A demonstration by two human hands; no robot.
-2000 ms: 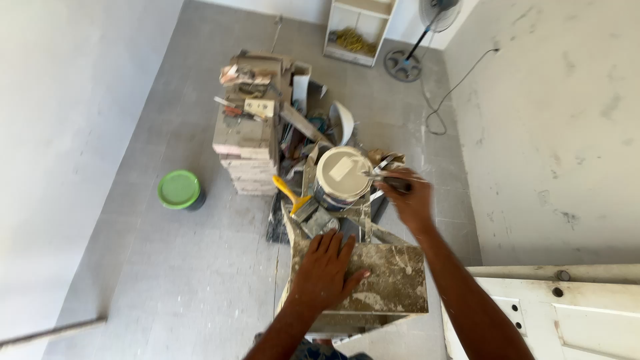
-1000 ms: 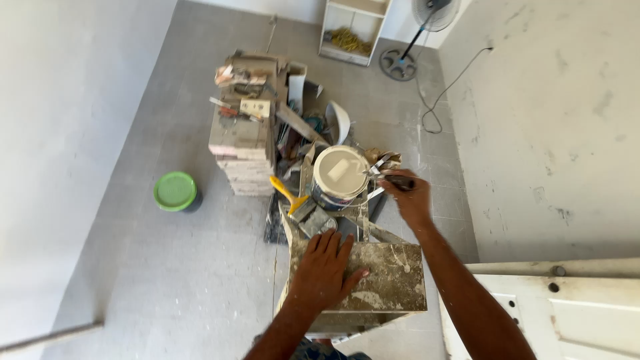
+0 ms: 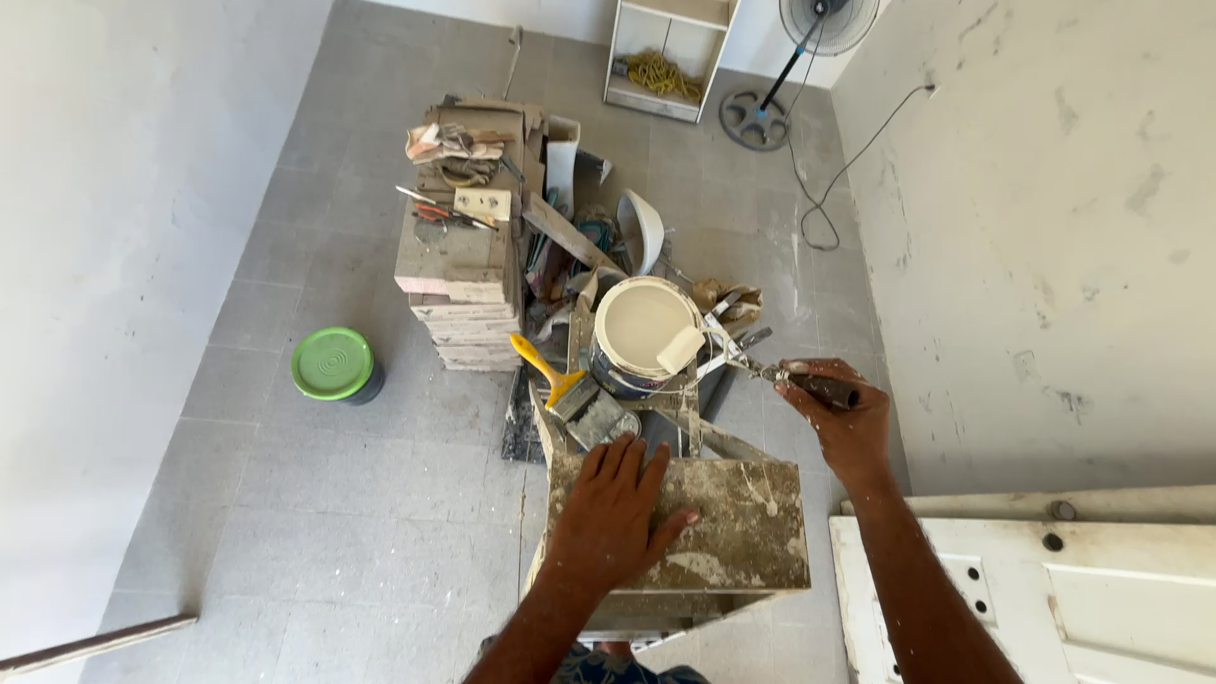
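My right hand point(image 3: 841, 413) grips the dark handle of a small paint roller point(image 3: 681, 350). The cream-coated roller is at the right rim of an open paint bucket point(image 3: 646, 323) that holds cream paint. My left hand point(image 3: 617, 508) lies flat, fingers apart, on the paint-spattered wooden top board point(image 3: 731, 522) of a stand. Just beyond its fingertips rests a wide paintbrush with a yellow handle point(image 3: 537, 359), its worn bristles toward me. Whether the left fingertips touch the bristles, I cannot tell.
A stack of boards point(image 3: 461, 261) with tools on it stands left of the bucket. A bucket with a green lid point(image 3: 332, 365) is on the floor. Farther off are a pedestal fan point(image 3: 755, 121) and a shelf with yellow rope point(image 3: 665, 76). White panelled doors point(image 3: 1121, 579) lie at the lower right.
The roller has moved from over the middle of the bucket to its right rim, and my right hand has shifted slightly right. My left hand has stayed on the board.
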